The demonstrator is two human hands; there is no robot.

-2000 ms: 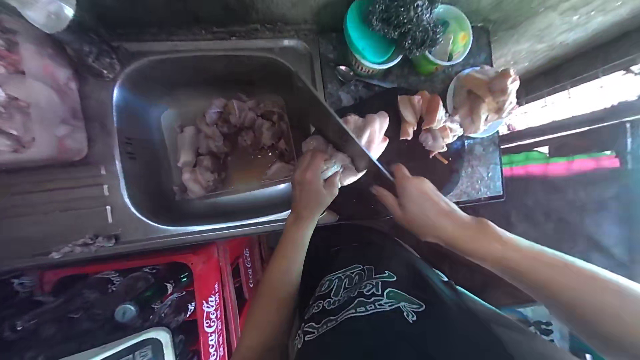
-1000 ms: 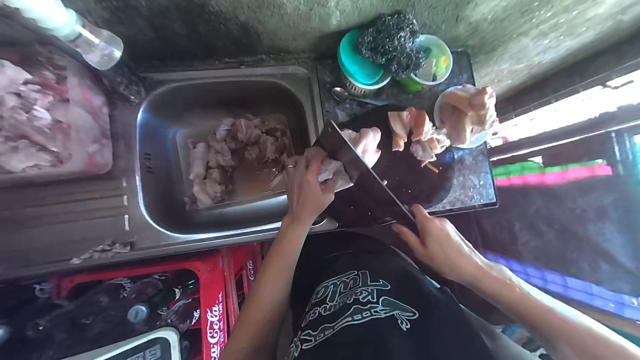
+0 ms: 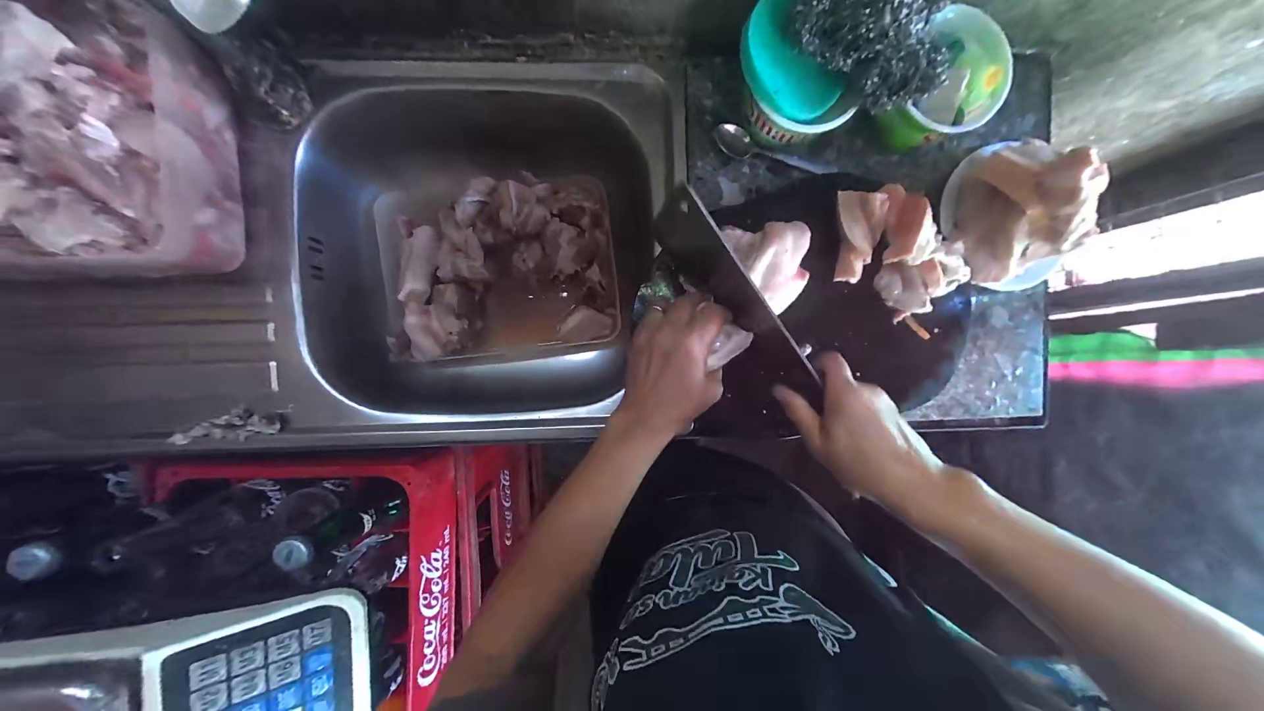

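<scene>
My right hand [image 3: 859, 425] grips the handle of a wide-bladed cleaver [image 3: 736, 267], whose blade slants up and left over the dark cutting board [image 3: 839, 346]. My left hand [image 3: 676, 360] holds a small piece of raw meat [image 3: 729, 347] at the board's left side, close to the blade. Just beyond the blade lies a larger pale piece of raw meat [image 3: 775, 262]. Further right on the board are several cut pieces [image 3: 889, 232], beside a bowl [image 3: 1027, 275] heaped with raw meat [image 3: 1037, 202]. Part of the blade's near side is hidden by my fingers.
A steel sink [image 3: 346, 385] holds a tub [image 3: 385, 222] of meat pieces in cloudy liquid. Another meat container [image 3: 197, 217] stands at left. Behind the board are a spoon [image 3: 733, 140], a teal bowl [image 3: 785, 74] and a green-white tub [image 3: 968, 79]. Red bottle crates [image 3: 432, 583] and a scale [image 3: 267, 662] are below.
The meat under my left hand looks smaller than the piece seen a second ago. The cleaver and both hands remain over the board's left part. The view has shifted.
</scene>
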